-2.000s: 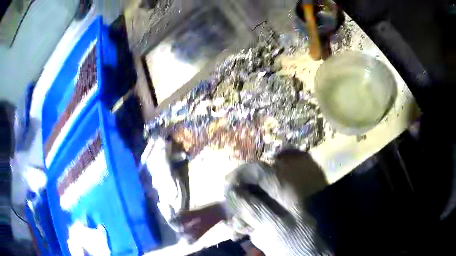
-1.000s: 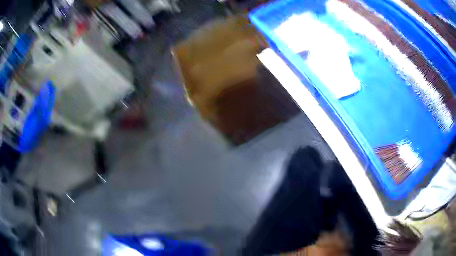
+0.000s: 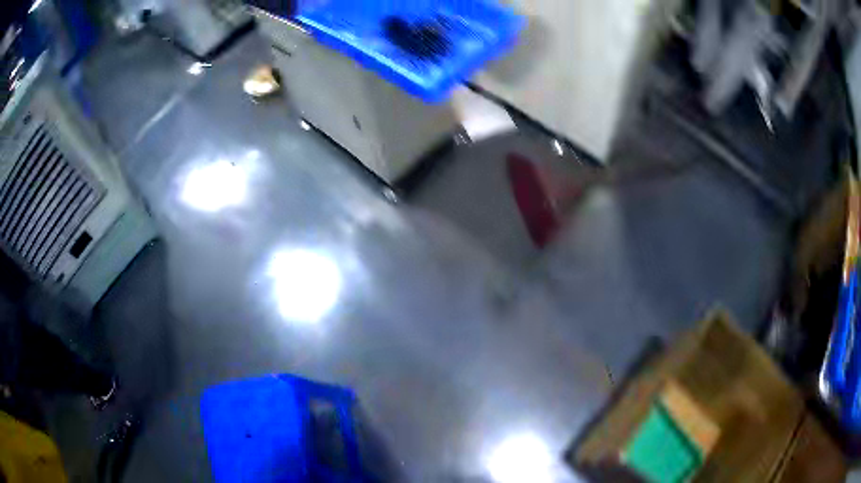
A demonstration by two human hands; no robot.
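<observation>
Neither of my hands is in view. Nearest in front of me is an open brown cardboard box on the floor at the lower right, with a green piece in it. A blue plastic bin or basket stands at the bottom, left of centre, cut off by the lower edge. A blue tray with a dark bunch in it lies on a white cabinet at the top. The picture is blurred.
The grey floor shows bright light reflections. A white machine with a slatted vent stands at the left. A red object is near the white cabinet. Something yellow is at the lower left. A blue edge shows at far right.
The view has swung left from the pot and trays to the floor. Both gloved hands, seen at the bench two seconds ago, have left the picture. The cardboard box now shows at lower right.
</observation>
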